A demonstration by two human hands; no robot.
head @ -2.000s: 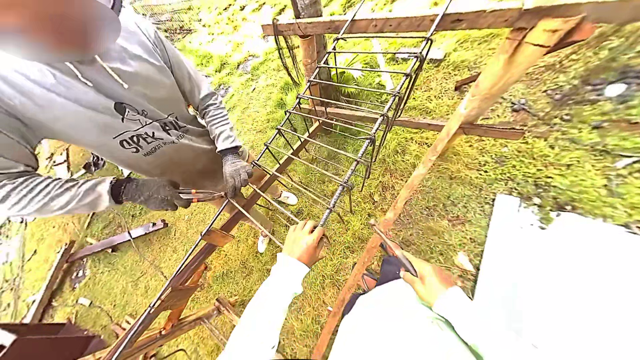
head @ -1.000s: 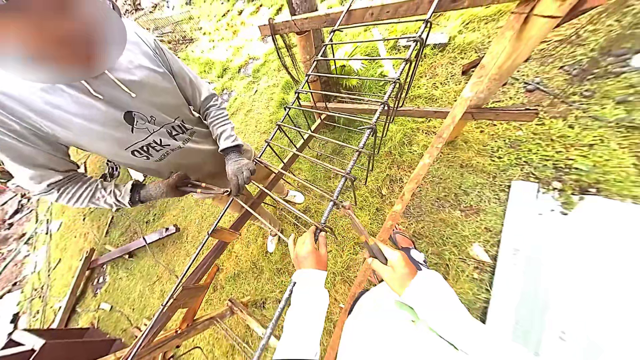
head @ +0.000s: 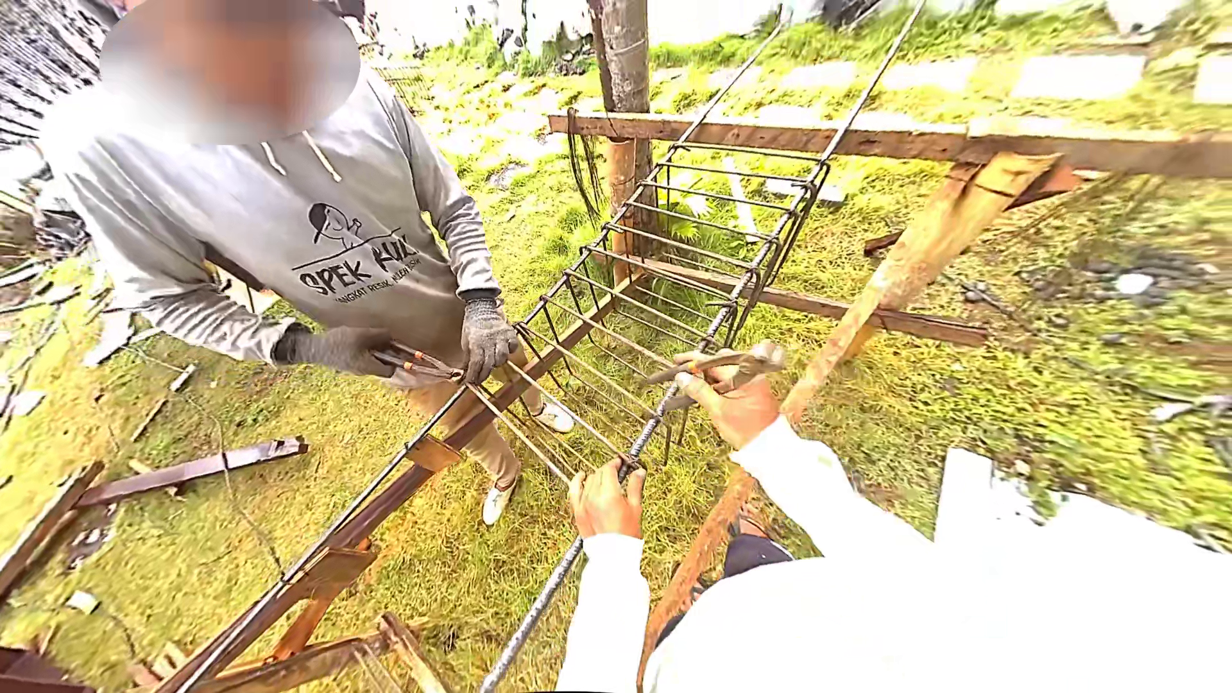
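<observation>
A cage of steel rebar [head: 664, 409] with wire stirrups [head: 597, 327] slopes across the view. My left hand [head: 606, 500] grips a stirrup corner where it meets the near ribbed bar. Just up the bar, my right hand [head: 736, 399] holds pincers [head: 707, 366], which lie across the bar; their exact jaw position is blurred. Opposite me, a co-worker's gloved hand [head: 488, 339] touches the far bar and a stirrup corner, while the other gloved hand [head: 351, 351] holds pincers with orange-marked handles [head: 419, 361].
A wooden crossbeam [head: 770, 135] supports the rebar at the back. A slanted timber post [head: 866, 308] stands close to my right arm. Under the far bar runs a long wooden beam [head: 385, 505]. Loose planks [head: 192, 472] lie on the grass at left.
My right hand with the pincers has moved up and over the near bar, from beside the slanted post. My left hand stays at the stirrup corner. The co-worker's hands remain at the far bar.
</observation>
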